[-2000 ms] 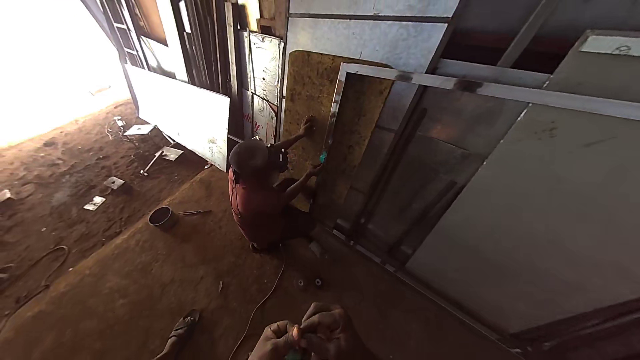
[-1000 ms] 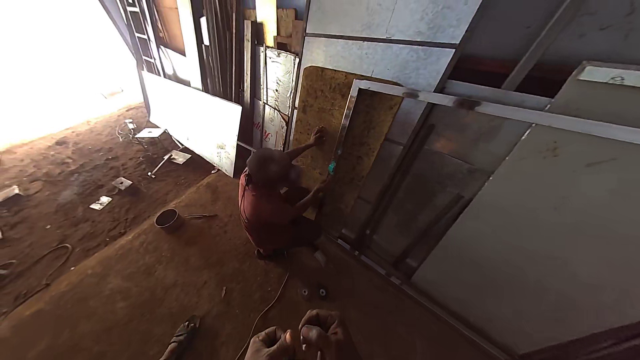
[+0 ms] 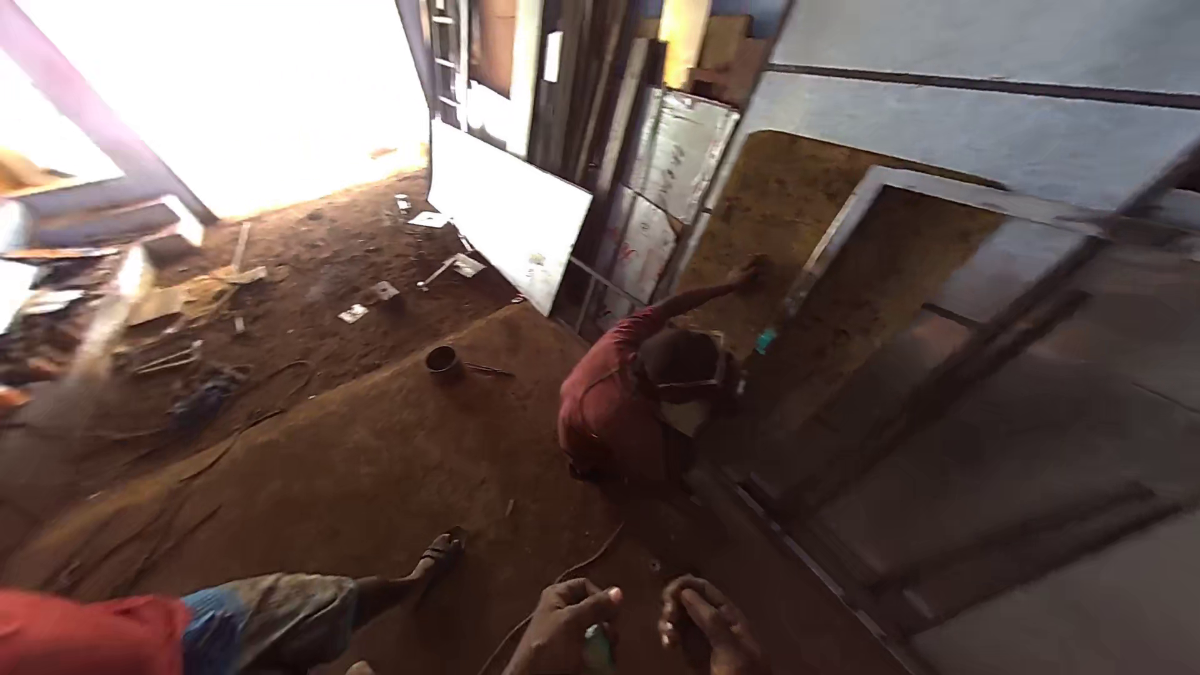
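My left hand (image 3: pixel 570 626) is at the bottom centre, its fingers curled around a small green object (image 3: pixel 598 647) whose kind I cannot make out. To the right, apart from it, is my right hand (image 3: pixel 705 622) with bent fingers; whether anything sits in them is unclear. Beyond both hands a co-worker in a red shirt (image 3: pixel 614 403) and dark cap crouches by a metal frame (image 3: pixel 848 220). One of this person's hands (image 3: pixel 747 272) rests on a brown stained board (image 3: pixel 783 202). A teal object (image 3: pixel 766 340) shows beside the frame's upright.
A dark round container (image 3: pixel 442 364) stands on the earth floor, left of the co-worker. Another person's sandalled foot (image 3: pixel 441 553) is at lower left. A cord (image 3: pixel 589 562) runs near my left hand. A white panel (image 3: pixel 506 211) leans at the back; scraps lie on the left.
My hands, together two seconds ago, have moved apart. The view has swung left, and more of the person at lower left shows. The co-worker still crouches at the metal frame.
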